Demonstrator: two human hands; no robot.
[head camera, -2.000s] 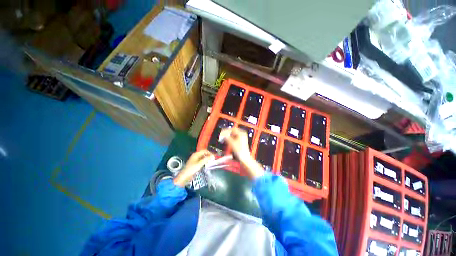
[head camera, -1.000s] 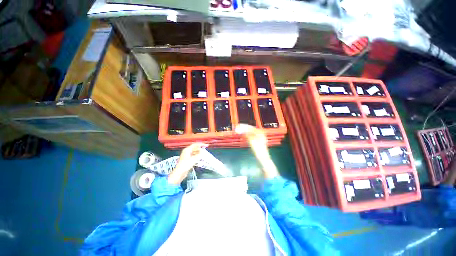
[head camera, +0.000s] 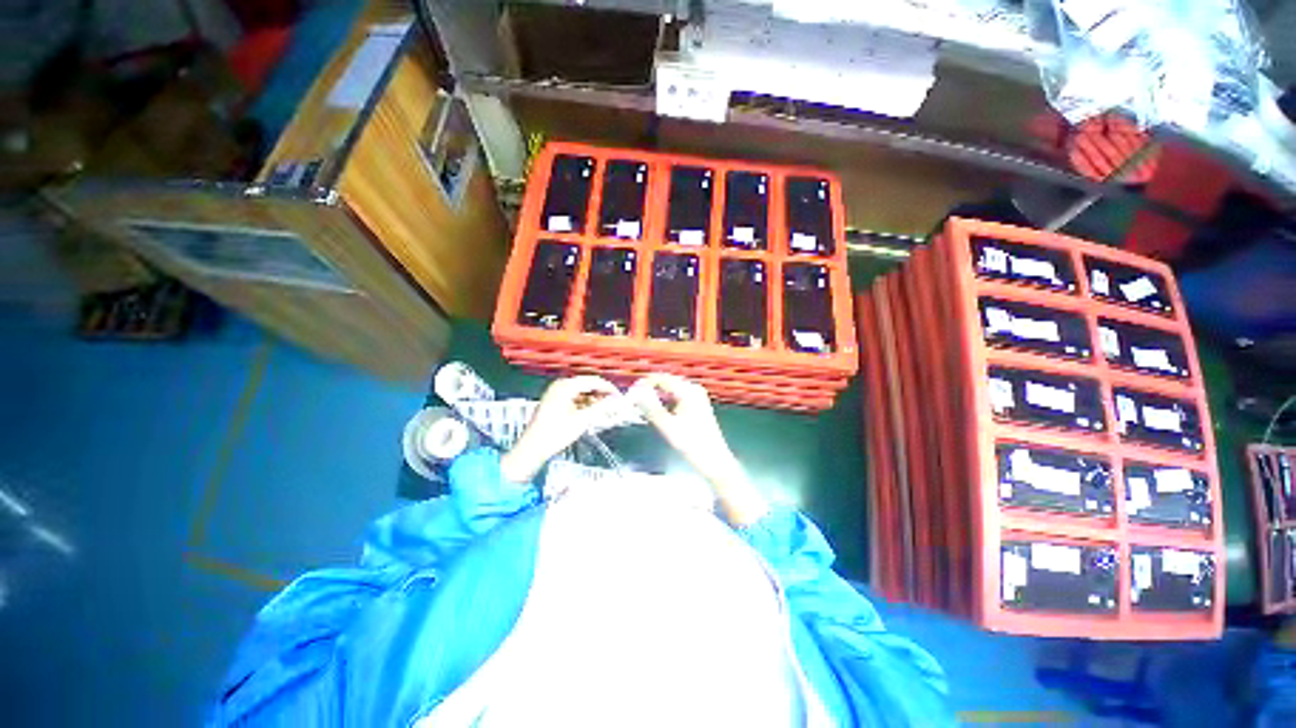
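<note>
My left hand (head camera: 563, 415) holds the pale printed label strip (head camera: 498, 414). My right hand (head camera: 682, 413) is at the strip's end beside the left fingertips, its fingers pinched; any label between them is too small to tell. Both hands are just in front of the working tray stack (head camera: 682, 361). Its top tray holds black units (head camera: 674, 295) in two rows of five. The far-row units have a white label at their near end; in the near row, the rightmost unit (head camera: 807, 309) shows one. Two label rolls (head camera: 436, 438) lie left of my left hand.
A taller orange-red tray stack (head camera: 965, 427) with labelled units stands at right. Another tray (head camera: 1275, 515) is at the far right edge. A wooden cabinet (head camera: 384, 164) stands at left. A shelf with papers and plastic bags (head camera: 1151, 64) runs behind the trays.
My right hand has moved back from the tray's near edge to meet my left hand at the strip. The near-row rightmost unit now shows a white label. The view has shifted.
</note>
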